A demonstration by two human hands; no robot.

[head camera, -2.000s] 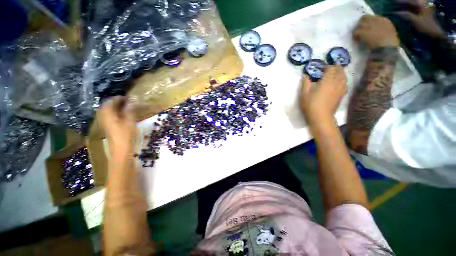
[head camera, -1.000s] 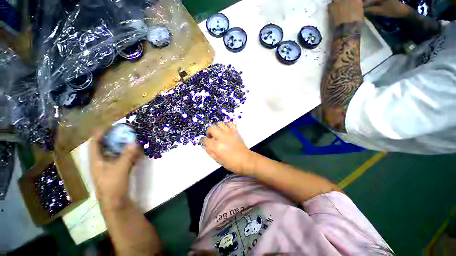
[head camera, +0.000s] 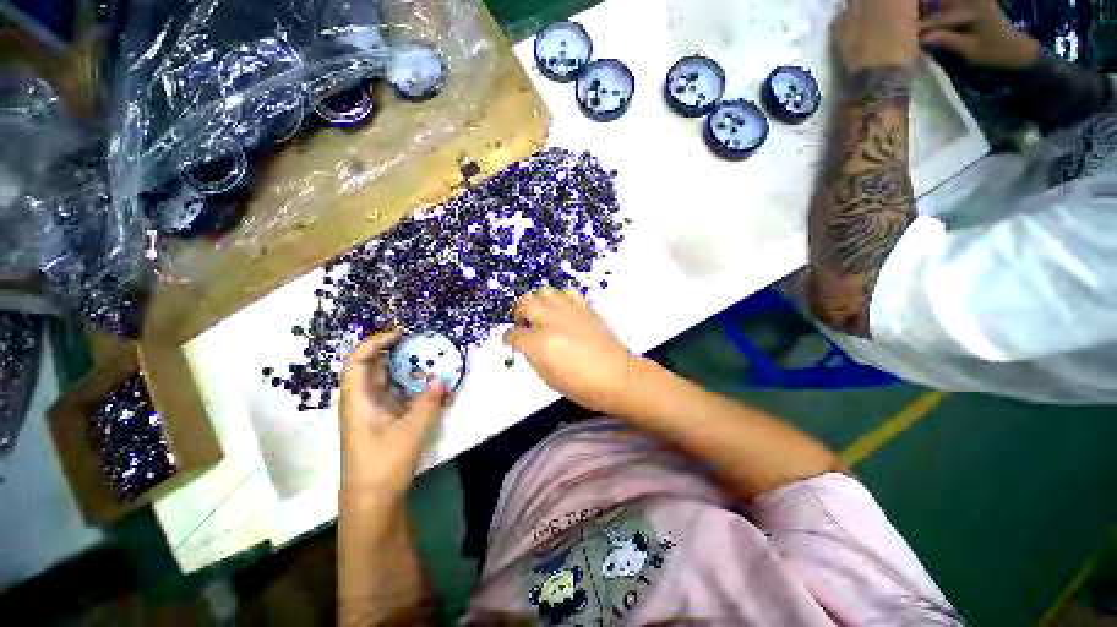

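My left hand (head camera: 386,423) holds a round housing (head camera: 428,363) by its rim, pale face with dark holes up, at the near edge of the heap. My right hand (head camera: 566,349) is at the near right side of the heap of small purple inserts (head camera: 478,245), fingertips bent together. A tiny dark piece shows just below its fingertips; whether the fingers pinch anything is too small to tell. Several round housings (head camera: 695,86) lie face up on the white board (head camera: 686,233) beyond the heap.
A clear plastic bag (head camera: 184,86) covers more housings on the tan cardboard (head camera: 355,233) at the left. A small cardboard box (head camera: 184,410) of inserts stands at the left end. A second worker's tattooed forearm (head camera: 864,184) reaches over the board's right part.
My left hand took up a housing at the left and has brought it rightward to the heap. My right hand left the set-out housings and came to the heap's near edge. The view shifted.
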